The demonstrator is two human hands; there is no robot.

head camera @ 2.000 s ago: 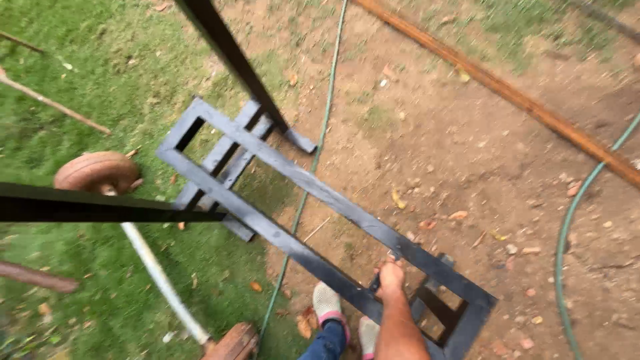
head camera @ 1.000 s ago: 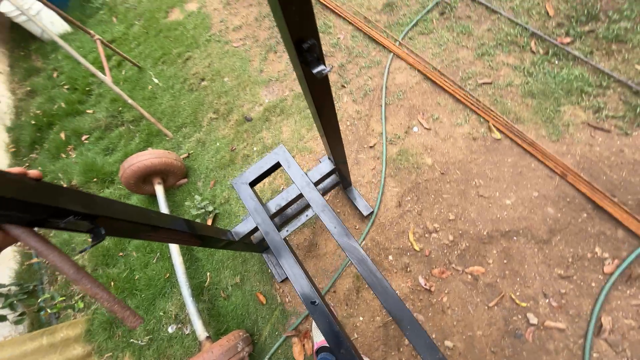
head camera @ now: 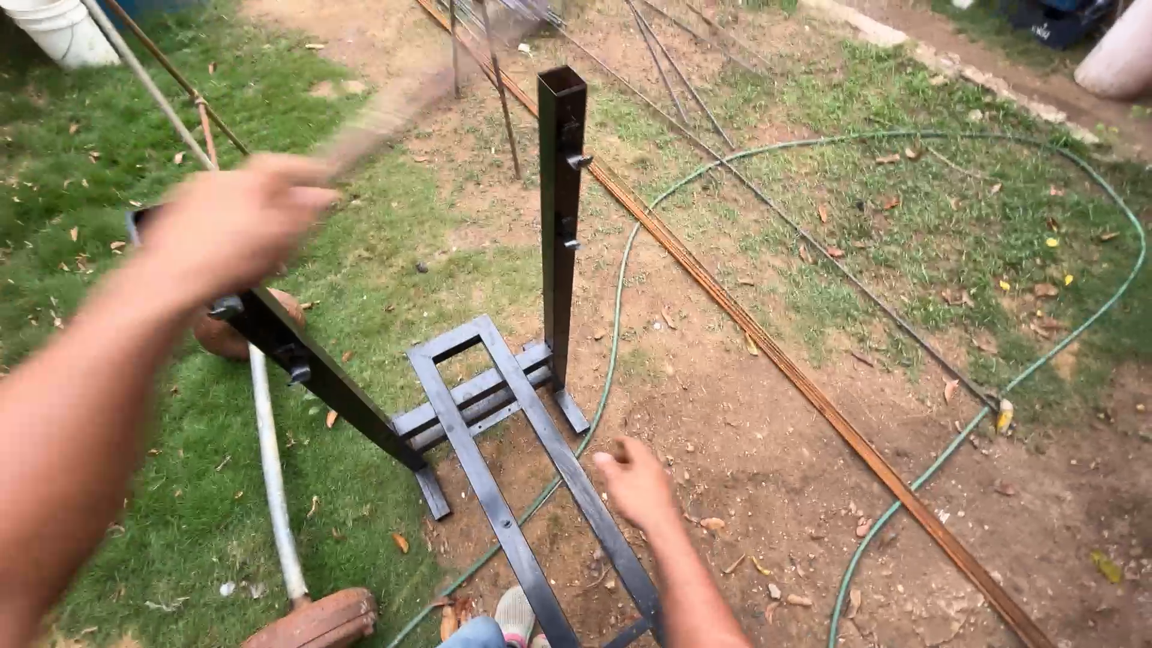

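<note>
A black metal bench frame [head camera: 504, 526] with two parallel rails runs from my feet to a crossbar. Two square-tube uprights with small hooks rise from the crossbar, the right upright [head camera: 558, 207] standing tall and the left upright [head camera: 333, 387] leaning toward the left in view. My left hand [head camera: 238, 220], blurred, is over the top of the left upright and grips a brownish bar [head camera: 387, 117], also blurred, that points up and to the right. Beside the right rail is my right hand [head camera: 634, 481], empty, its fingers loosely bent; whether it touches the rail I cannot tell.
A barbell with a pale bar [head camera: 273, 468] and reddish-brown round weights [head camera: 315, 621] lies on the grass at left. A green hose [head camera: 621, 315] loops under the frame and across long rusty rods [head camera: 765, 337]. A white bucket [head camera: 63, 31] stands at the top left.
My right hand was on the frame's near end two seconds ago and is now off it, beside the rail. The rusty bar at the left edge has swung up with my left hand. The view has tilted up.
</note>
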